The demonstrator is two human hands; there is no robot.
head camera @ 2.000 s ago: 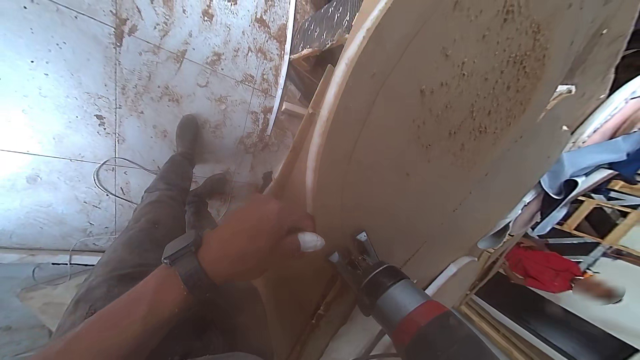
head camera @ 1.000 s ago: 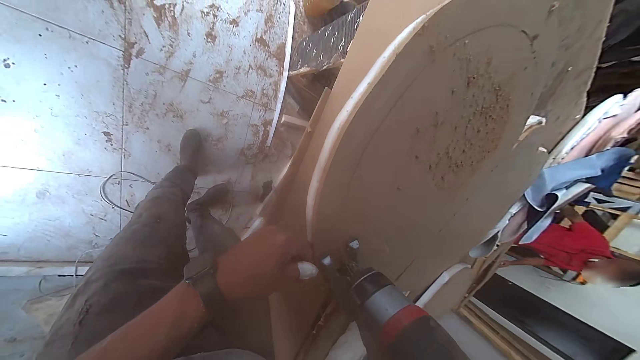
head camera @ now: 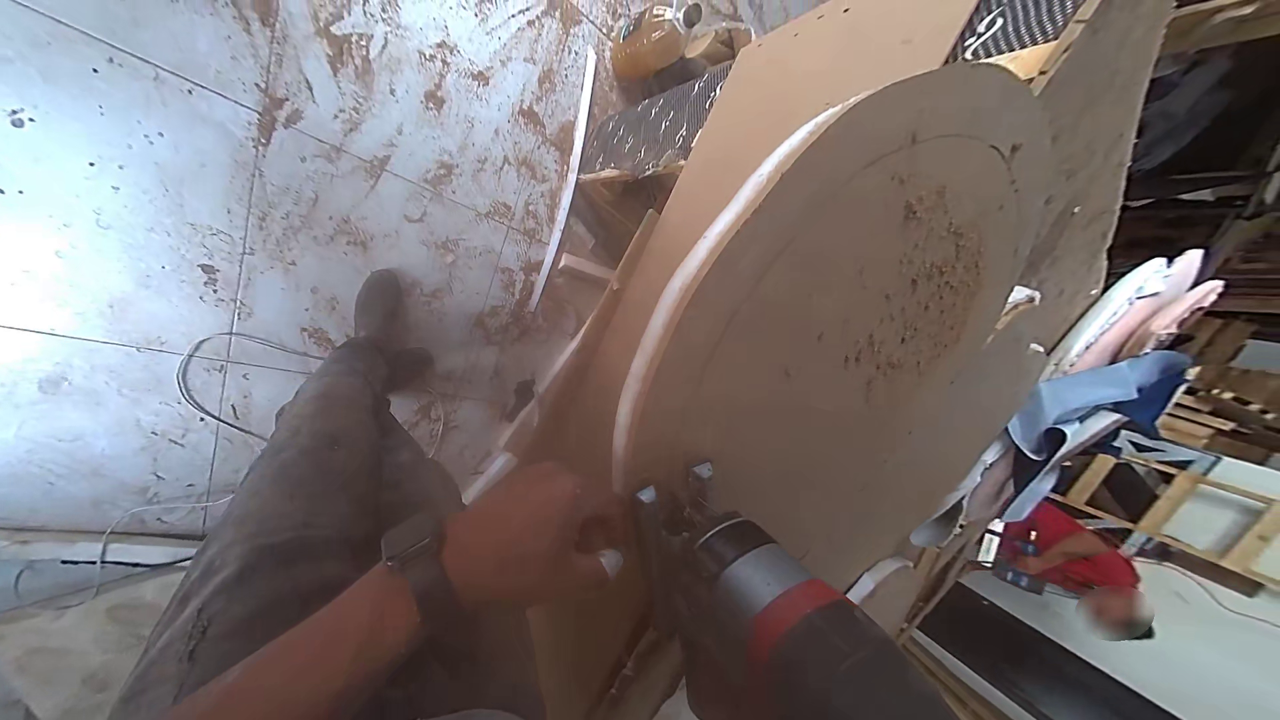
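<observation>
A power tool (head camera: 775, 590), perhaps a jigsaw, with a dark body, silver collar and red band, reaches in from the lower right. Its metal foot rests at the curved edge of a brown rounded panel (head camera: 760, 400). A pale, whitish cut edge (head camera: 680, 285) runs along the panel's left side. My left hand (head camera: 540, 535), with a dark watch on the wrist, is just left of the foot, fingers curled by the board's edge; a white patch covers one fingertip. Whether it grips the board cannot be made out. My right hand is out of view. Brown specks lie on the panel.
Below the panel is another brown board (head camera: 800, 60). A cable (head camera: 185, 375) loops on the stained tiled floor near my legs, and a thin white strip (head camera: 568, 180) lies beyond. A jug of amber liquid (head camera: 645, 42) stands at the top. Fabric pieces (head camera: 1090, 400) and a co-worker in red (head camera: 1070, 550) are at right.
The view has shifted, showing more of the panel's far end. The tool's foot and my left hand remain beside the curved edge. The co-worker in red has changed posture.
</observation>
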